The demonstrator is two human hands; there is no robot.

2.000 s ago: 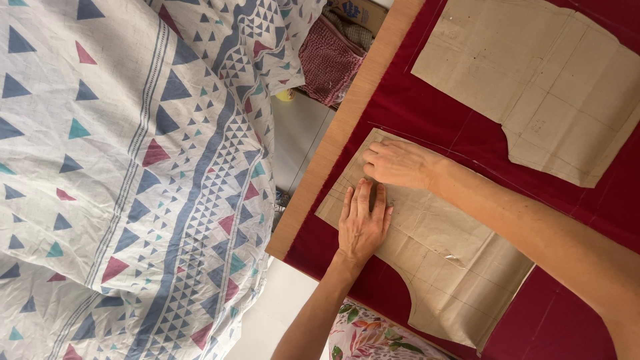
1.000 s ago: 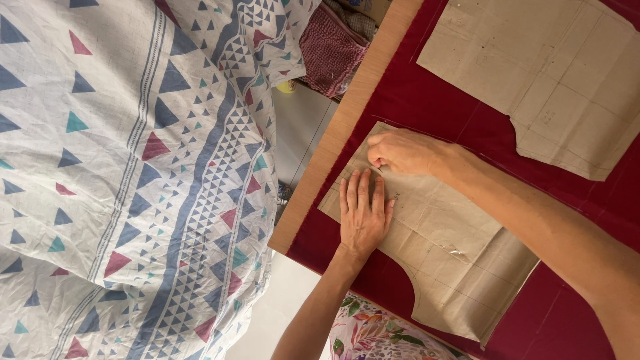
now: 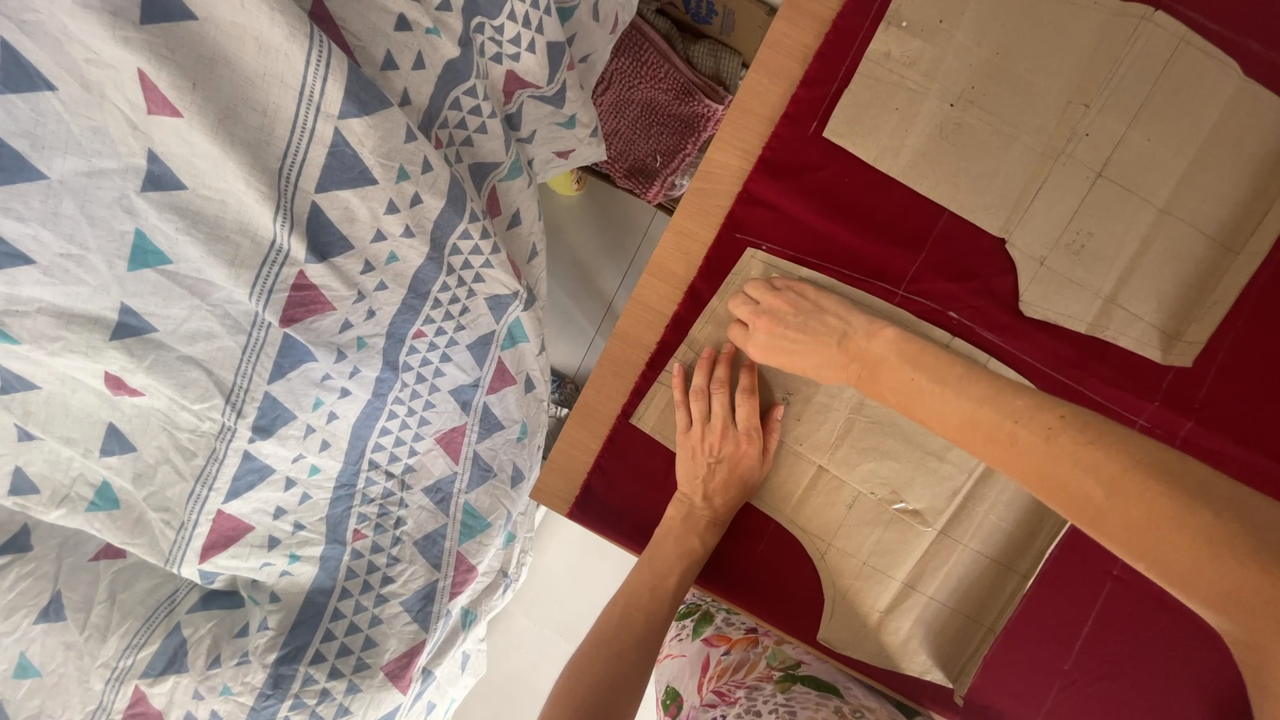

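My left hand [image 3: 722,430] lies palm down on a brown paper pattern piece [image 3: 890,500], its fingers slightly spread. Just above its fingertips, my right hand [image 3: 800,328] rests near the paper's upper left end. The fingers of that hand are bent down onto the paper; whether they pinch something small is hidden. Under the pattern is dark red fabric [image 3: 880,235], with pale chalk-like lines around the paper. A second brown paper pattern piece [image 3: 1060,150] lies on the fabric at the upper right, apart from both hands.
The wooden table edge [image 3: 690,240] runs diagonally left of the fabric. A white cloth with coloured triangles [image 3: 330,350] fills the left side. Beyond the table edge are a red textured cloth item [image 3: 655,110] and tiled floor [image 3: 590,270]. Floral cloth [image 3: 760,660] shows at the bottom.
Since the earliest frame, my right hand's fingers have curled and drawn back slightly from my left hand. My left hand's fingers are more spread. The paper patterns have stayed in place.
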